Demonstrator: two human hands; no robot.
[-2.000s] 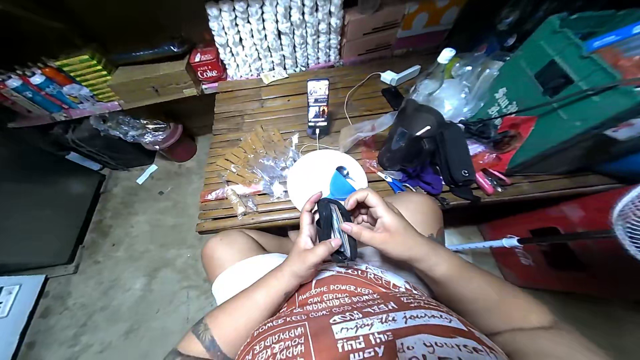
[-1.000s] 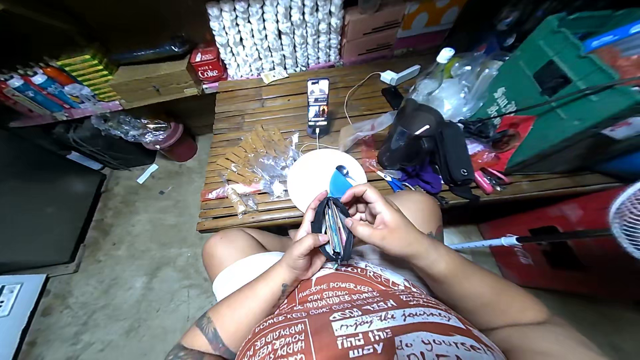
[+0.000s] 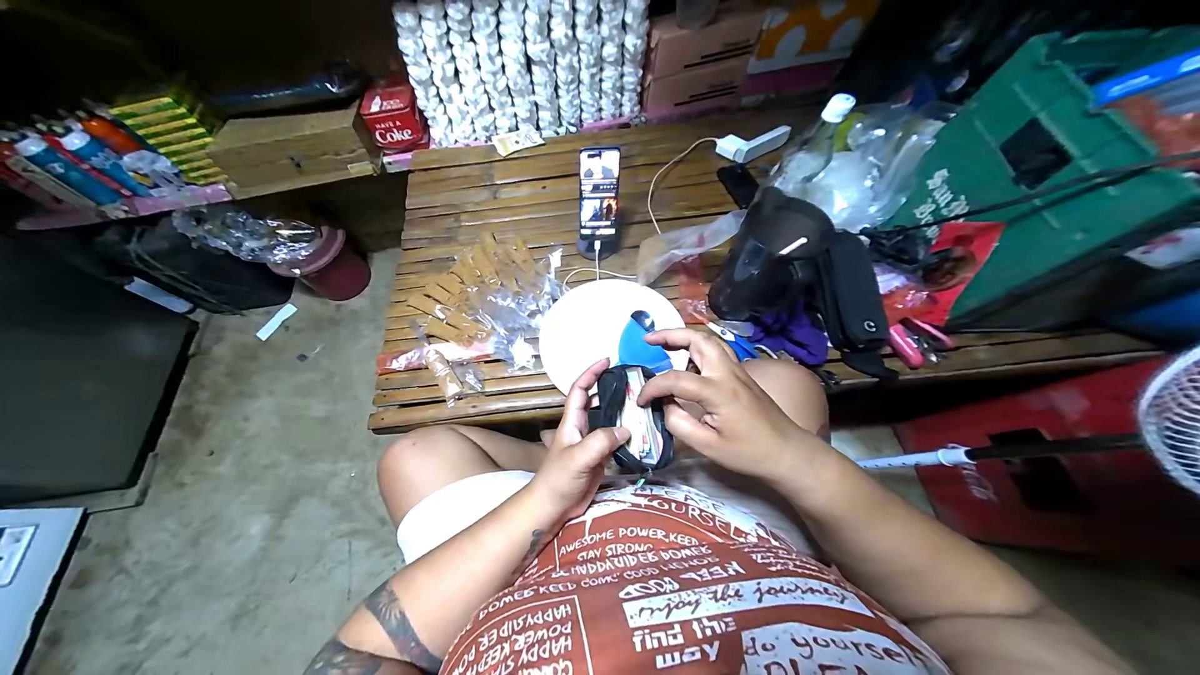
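My left hand (image 3: 583, 450) grips a small black zippered pouch (image 3: 611, 398) from its left side, above my lap. The pouch gapes along its top, and papers or cards (image 3: 640, 427) stand inside it. My right hand (image 3: 717, 398) is at the pouch's right edge, its fingers bent over the opening; whether they pinch a paper is hard to tell. Just beyond lies a round white plate or lid (image 3: 591, 323) with a blue piece (image 3: 639, 349) on its right part, close to my right fingertips.
A slatted bamboo table (image 3: 469, 202) holds a propped phone (image 3: 599, 192) with a cable, plastic packets (image 3: 506, 314), a black bag (image 3: 853, 291) and a clear bottle (image 3: 825, 141). A green crate (image 3: 1022, 187) is at right, a fan (image 3: 1172, 422) at the right edge.
My right fingers have shifted over the pouch's opening. The pouch gapes wider than two seconds ago, showing more of the papers inside. My left hand keeps its hold.
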